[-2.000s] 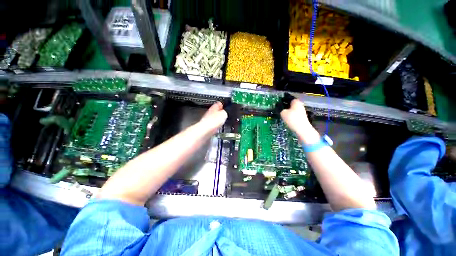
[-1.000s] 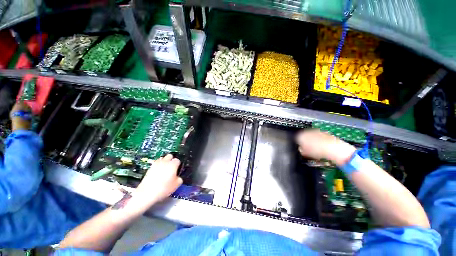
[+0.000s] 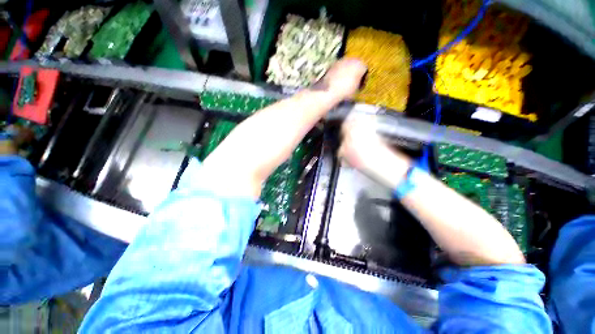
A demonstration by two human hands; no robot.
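Observation:
My left hand [image 3: 346, 79] is at the left side of the bin of small yellow components [image 3: 381, 68], beside the bin of off-white components [image 3: 303, 52]. Its fingertips are blurred, and whether it holds anything is hidden. My right hand [image 3: 363, 145] is blurred just below it, over the rail edge, with a light blue strap on the wrist. I cannot tell if it holds anything. A green circuit board [image 3: 282, 189] in a black carrier lies under my left forearm, partly covered.
Another green board [image 3: 483, 189] is right of my right forearm. Metal rail [image 3: 143, 77] runs below the bins. Large yellow-orange components [image 3: 479, 65] fill the right bin. A blue coiled cord [image 3: 457, 40] hangs at right. Neighbouring blue sleeves show at both sides; a red tray [image 3: 40, 98] is far left.
My left hand has moved from the left carrier's near edge up to the bins. My right hand has moved left, off the right board. The left board and carrier now sit farther right.

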